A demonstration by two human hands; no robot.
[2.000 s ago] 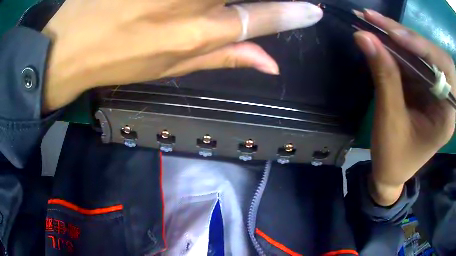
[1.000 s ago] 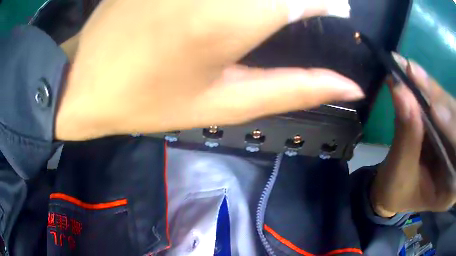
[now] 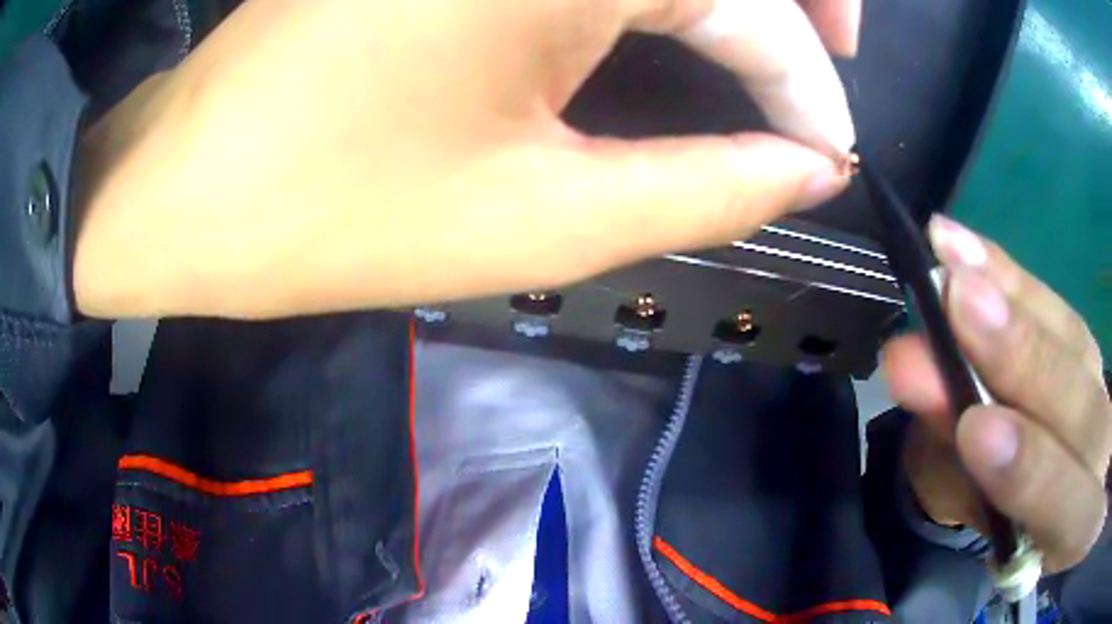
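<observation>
My left hand (image 3: 402,159) reaches in from the left over the black tray, with thumb and white-covered index finger pinched together on a small copper coil (image 3: 849,163). My right hand (image 3: 1012,402) holds dark tweezers (image 3: 927,293), their tips touching or right beside the coil. The metal fixture bar (image 3: 585,319) lies below; copper coils show in several nests, such as one coil (image 3: 744,322). The rightmost nest (image 3: 817,346) shows no copper. My left hand hides the bar's left end.
The black tray (image 3: 939,110) has a raised rim at right. A green bench top (image 3: 1049,159) lies beyond it. The wearer's dark jacket with orange trim (image 3: 220,482) is against the bar's near side.
The tweezers have moved down and turned more upright, carrying the coil. My left thumb and index finger have closed on the coil. The bar appears slightly higher and further right in view.
</observation>
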